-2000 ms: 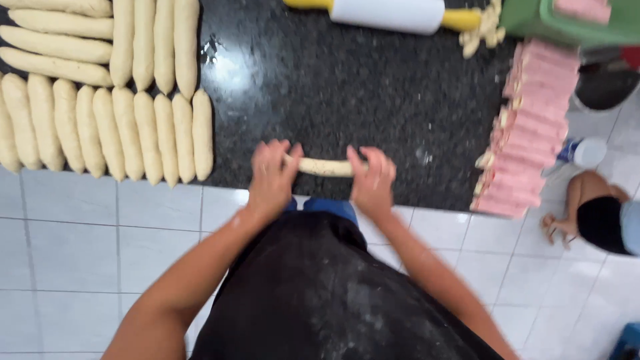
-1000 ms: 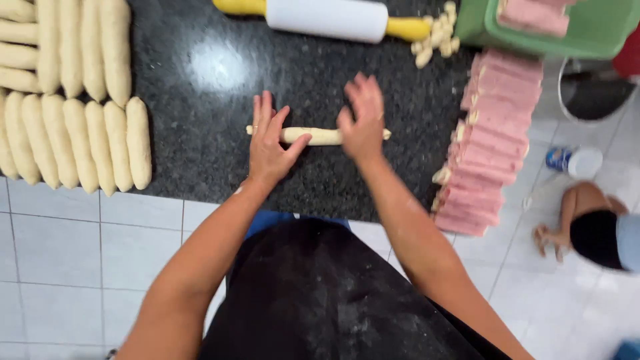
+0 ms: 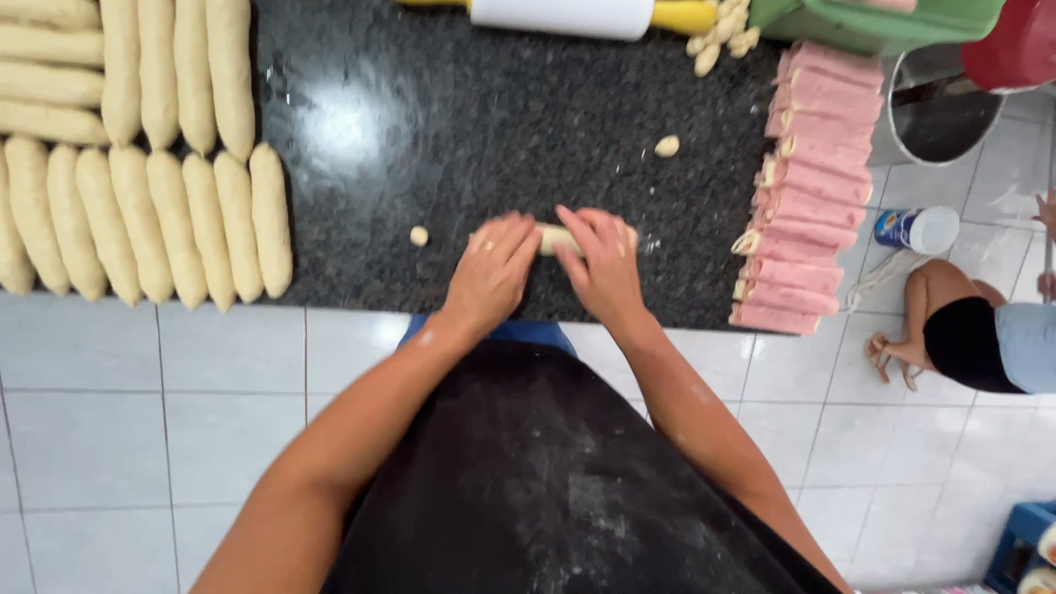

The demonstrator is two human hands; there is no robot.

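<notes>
A dough roll (image 3: pixel 558 240) lies crosswise near the front edge of the dark granite counter (image 3: pixel 363 206). My left hand (image 3: pixel 492 266) rests over its left part, and my right hand (image 3: pixel 604 262) lies over its right part, so only the middle and the right tip show. Small dough bits lie apart from it: one (image 3: pixel 419 236) left of my left hand, another (image 3: pixel 667 146) up and right of my right hand. Rows of shaped dough rolls (image 3: pixel 153 223) lie side by side at the left. Whether my fingers grip the roll or press on it cannot be told.
A rolling pin (image 3: pixel 561 15) with yellow handles lies at the far side beside a pile of dough scraps (image 3: pixel 723 35). At right are rolled ham slices (image 3: pixel 813 190), a green tub (image 3: pixel 883 29) and a metal pot (image 3: pixel 940 115). A person (image 3: pixel 973 330) is on the tiled floor beyond.
My hands have come closer together over the roll. The pointed ends that stuck out beyond my hands one second ago no longer show, and two small dough bits now lie separately on the counter.
</notes>
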